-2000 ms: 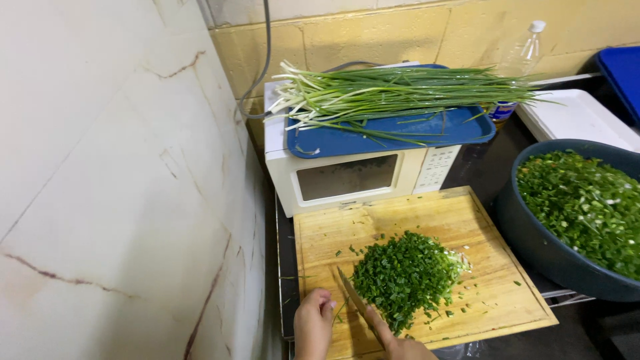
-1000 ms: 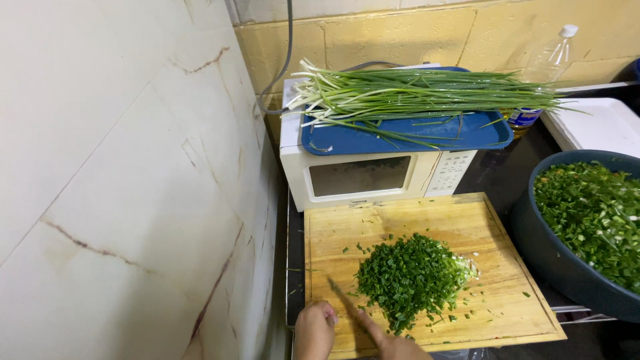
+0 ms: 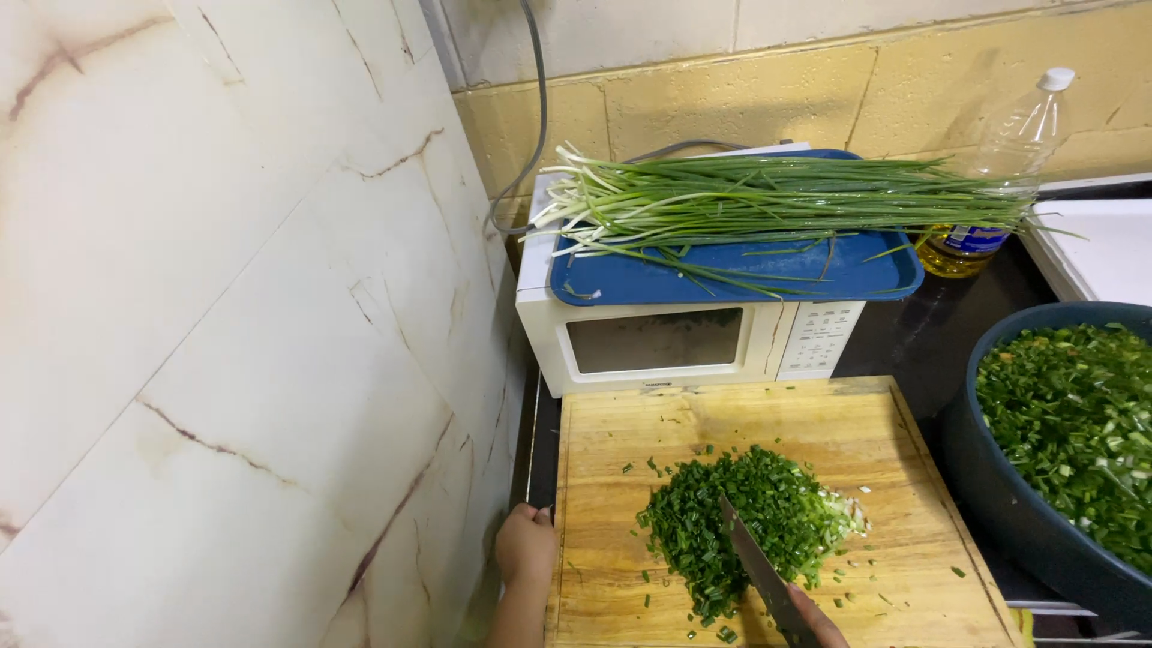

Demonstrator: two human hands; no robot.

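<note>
A heap of chopped green onions [image 3: 729, 513] lies on the wooden cutting board [image 3: 630, 432]. My right hand [image 3: 814, 619], mostly cut off by the bottom edge, grips a kitchen knife [image 3: 760, 567] whose blade rests over the heap, its tip pointing up and left. My left hand [image 3: 526, 544] is at the board's left edge, fingers curled; whether it grips the edge cannot be told. Behind the board, long whole green onions [image 3: 765, 198] lie on a blue tray [image 3: 864, 270] on top of a white microwave [image 3: 774, 342].
At the right stands a large dark blue tub [image 3: 963, 450] full of chopped greens [image 3: 1062, 405]. A plastic bottle with yellow liquid [image 3: 967, 247] and a white tray [image 3: 1098, 243] are behind it. A marbled wall [image 3: 270, 360] rises close on the left; a grey cable [image 3: 543, 99] hangs behind the microwave.
My left hand has moved left, from over the board to its left edge. The knife has moved right, from the heap's left side to over the heap.
</note>
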